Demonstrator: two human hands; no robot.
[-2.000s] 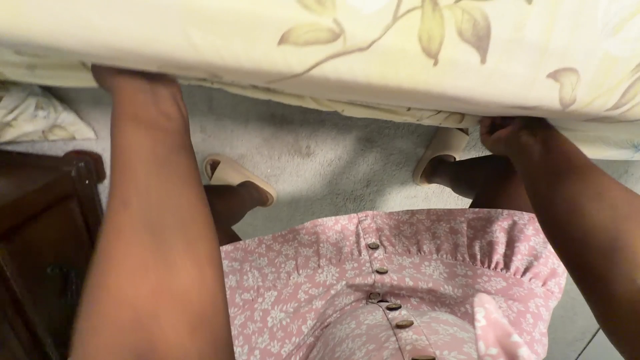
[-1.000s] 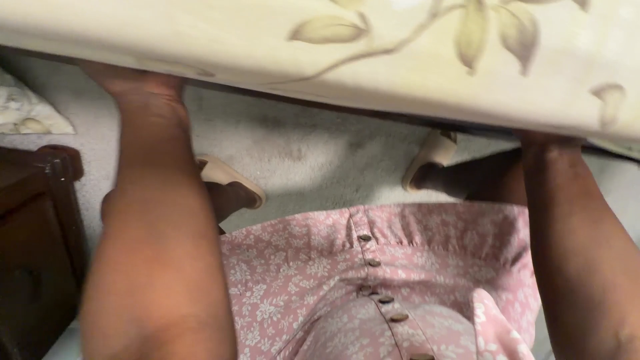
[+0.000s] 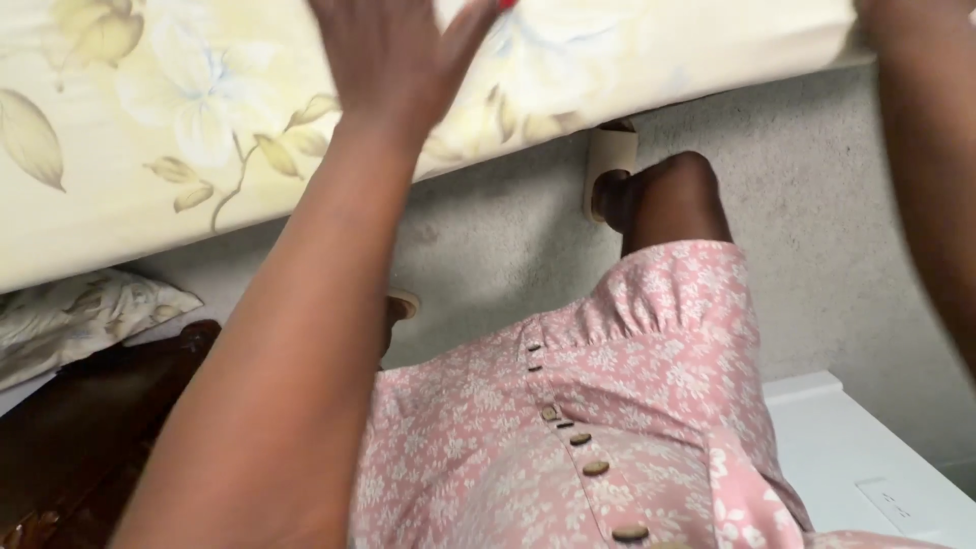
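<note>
A pale yellow sheet printed with flowers and leaves (image 3: 206, 84) covers the mattress across the top of the view and looks smooth along its edge. My left hand (image 3: 389, 61) lies over or on the sheet, its thumb spread away, with the other fingertips cut off by the top edge. At the top right, my right hand (image 3: 915, 15) is mostly out of frame and blurred, beside the corner of the mattress; its fingers are hidden.
Dark wooden furniture (image 3: 69, 427) stands at lower left, near a patterned pillow or cloth (image 3: 99, 313). A white panel or cabinet (image 3: 846, 450) is at lower right. My sandalled foot (image 3: 610, 183) stands on the grey floor (image 3: 496, 229) beside the bed.
Both hands were at the mattress's lower edge, fingers hidden under it. My left hand is now over the sheet's top, and the right is at the corner. The view has shifted right.
</note>
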